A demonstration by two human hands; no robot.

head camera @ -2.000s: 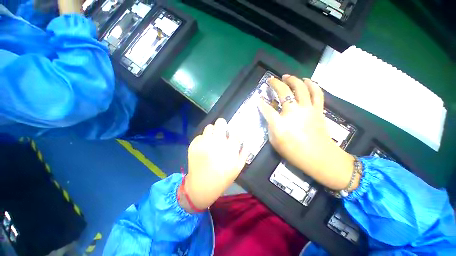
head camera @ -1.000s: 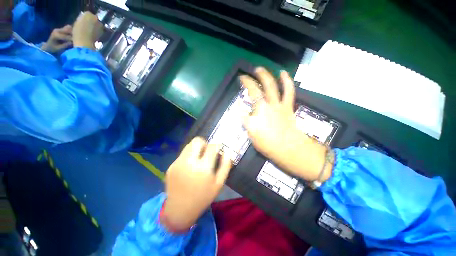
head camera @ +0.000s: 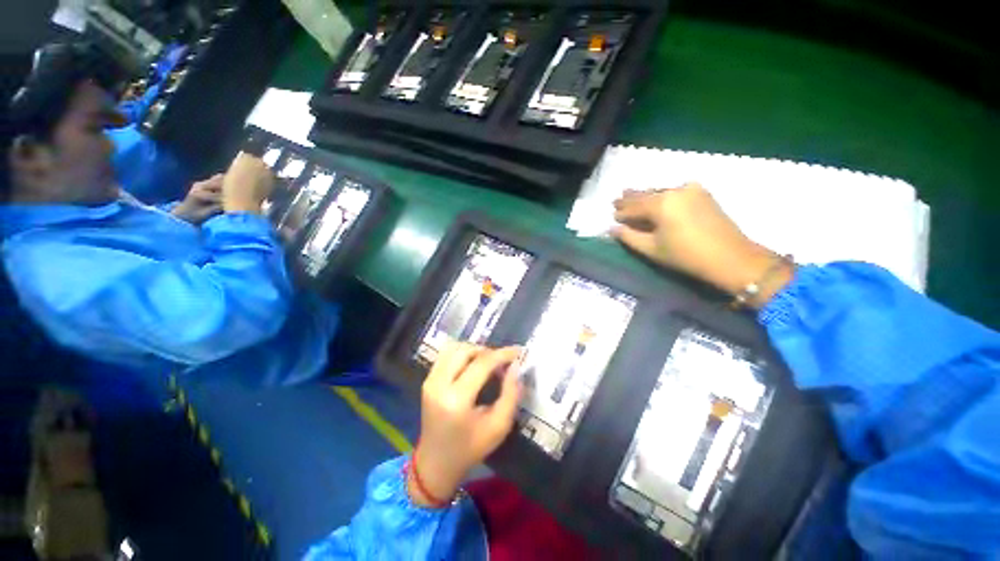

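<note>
A black foam tray (head camera: 649, 296) lies in front of me with three opened phones showing, one per slot: a left one (head camera: 474, 301), a middle one (head camera: 581, 351) and a right one (head camera: 691, 438). Each has an orange tab and a dark strip. My left hand (head camera: 469, 408) is over the tray between the left and middle phones, thumb and forefinger close together; a small pale sliver seems to show at the fingertips. My right hand (head camera: 685, 232) is at the left end of the white toothed-edge sheets (head camera: 811, 214), fingers bent down; whether it grips them is unclear.
Stacked black trays (head camera: 483, 137) with several opened phones stand beyond my tray. At left a person in a blue smock (head camera: 143, 274) works at another phone tray (head camera: 378, 225). The green bench (head camera: 411, 247) shows between the trays. Blue floor with yellow lines (head camera: 373, 419) lies below.
My right hand has left the left phone and moved to the white sheets. My left hand has come off the phone's lower edge. The view has shifted, showing more of the back trays and the other person.
</note>
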